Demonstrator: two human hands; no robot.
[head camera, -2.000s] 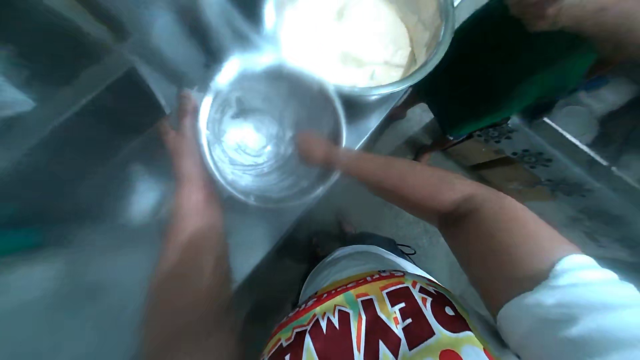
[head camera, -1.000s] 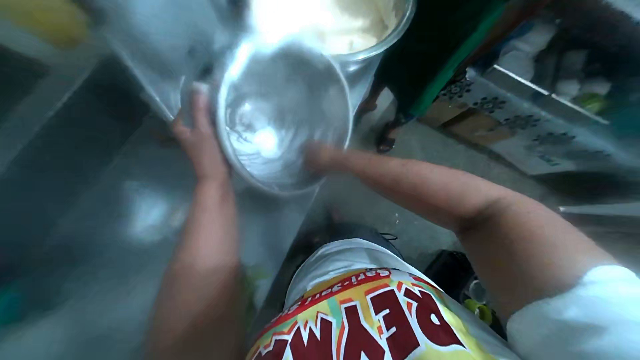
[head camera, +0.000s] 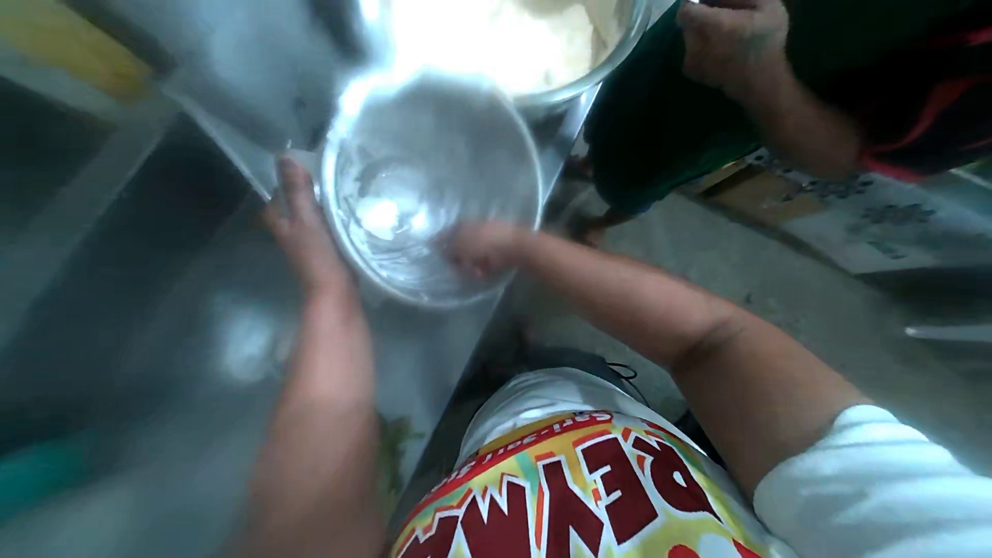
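A round metal bowl (head camera: 465, 147) stands near the edge of a metal table, with a shiny, wet-looking inside and no visible load. My left hand (head camera: 298, 217) lies against its left outer side, fingers pointing up along the rim. Inside the bowl, at its lower right, is my right hand (head camera: 488, 248), blurred, its fingers curled; whether it holds something cannot be told. Just beyond stands a larger bowl (head camera: 597, 89) with a pale, creamy mass (head camera: 504, 39) in it, partly washed out by glare.
A co-worker's hand (head camera: 732, 46) and dark green clothing (head camera: 659, 132) are at the upper right, beside the table edge. The metal table (head camera: 186, 310) spreads to the left, with a blurred green thing (head camera: 43, 473) on it. A patterned white box (head camera: 860, 217) sits low at the right.
The co-worker's hand, out of view one second ago, shows again at the upper right. My right hand stays inside the bowl and my left hand at its side.
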